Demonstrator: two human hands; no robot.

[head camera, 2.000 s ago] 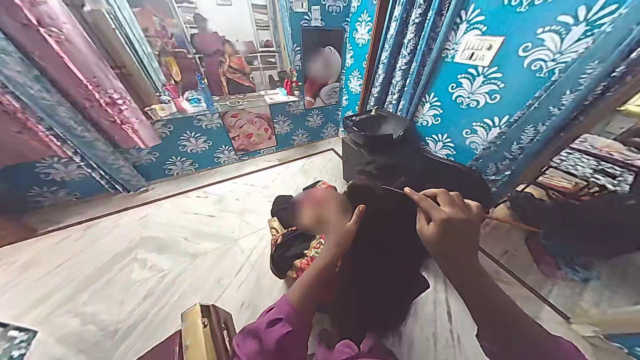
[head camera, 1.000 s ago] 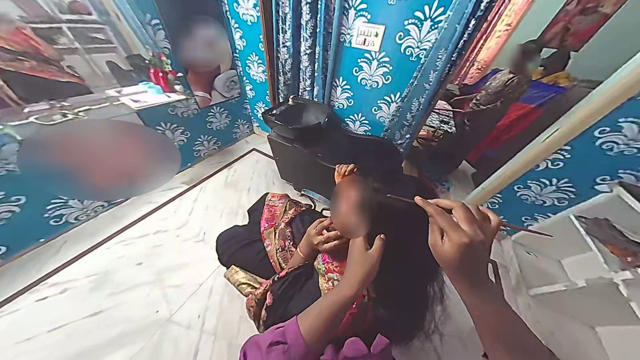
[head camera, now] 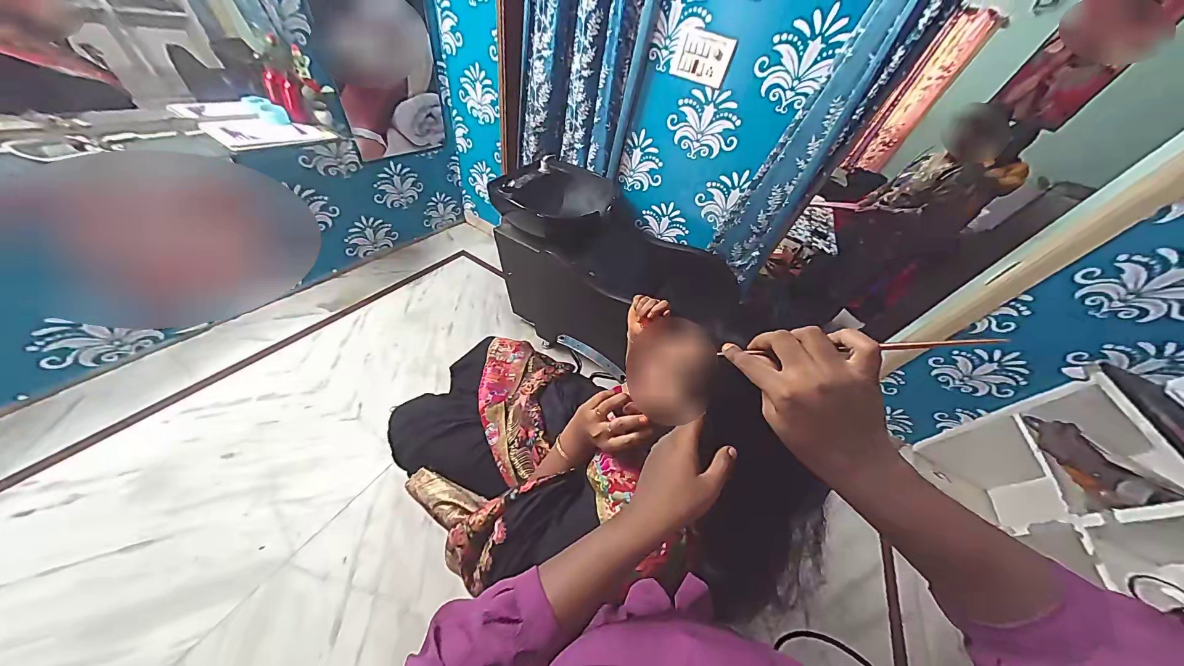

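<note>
A seated person with long loose black hair (head camera: 758, 490) is in front of me, wearing a black garment with a floral and gold border (head camera: 509, 398). My right hand (head camera: 823, 398) grips a thin stick-like tool (head camera: 943, 344), likely a brush or comb handle, whose tip meets the hair beside the blurred face. Against the side of the person's jaw and hair rests my left hand (head camera: 684, 472), thumb apart and holding no tool. The seated person's own hand (head camera: 610, 421), with rings, is near their chin.
Beyond the person stands a black shampoo basin (head camera: 555, 194) with its black chair. At the right are white shelves (head camera: 1027, 481) and a doorway where another person (head camera: 962, 176) is seen. A mirror counter (head camera: 268, 134) is at the upper left. Marble floor (head camera: 231, 499) spreads at the left.
The view has swung to the right since two seconds ago. The seated person's ringed hand, not seen in the oldest frame, shows near the chin. My right hand still holds the thin tool at the hair.
</note>
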